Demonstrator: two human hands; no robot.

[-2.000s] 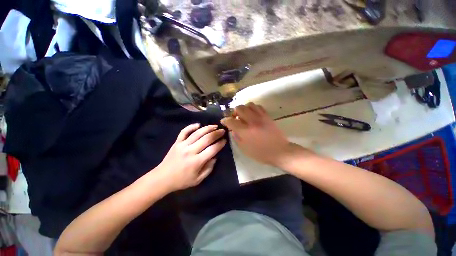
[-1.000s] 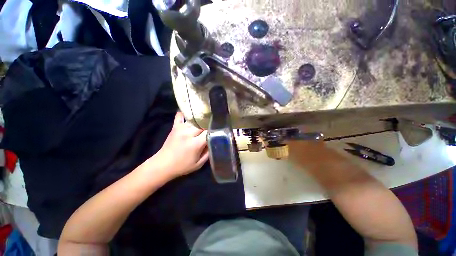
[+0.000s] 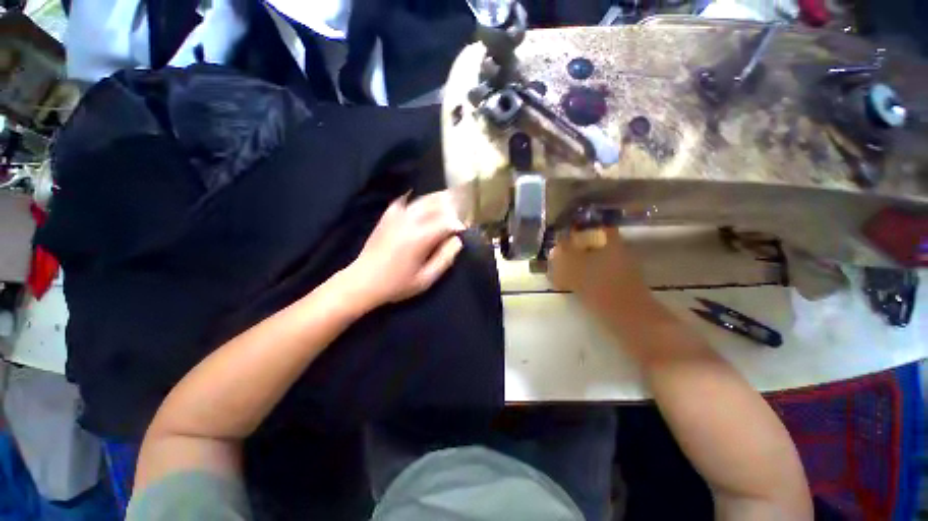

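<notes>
A large black garment piece [image 3: 204, 285] lies over the machine table and hangs towards the lap. Its shiny wrinkled lining [image 3: 239, 117] shows at the upper left. The stained cream sewing machine [image 3: 651, 112] stands at the upper right. My left hand [image 3: 412, 244] lies on the garment just left of the machine head, fingertips near its left end; whether it pinches cloth is unclear. My right hand [image 3: 595, 267] is under the machine arm, right of the needle area, blurred, its fingers partly hidden by the machine. The needle and presser foot are mostly hidden.
Black thread snips [image 3: 738, 322] lie on the cream table [image 3: 570, 356], right of my right forearm. Black-handled scissors [image 3: 892, 295] lie at the far right. Black and white cut pieces [image 3: 295, 41] are heaped behind the machine. A red basket [image 3: 845, 438] is below the table at right.
The view has shifted, so the machine shows more from above and then farther off. My right hand has moved from beside the left hand to under the arm. The left hand stays on the garment.
</notes>
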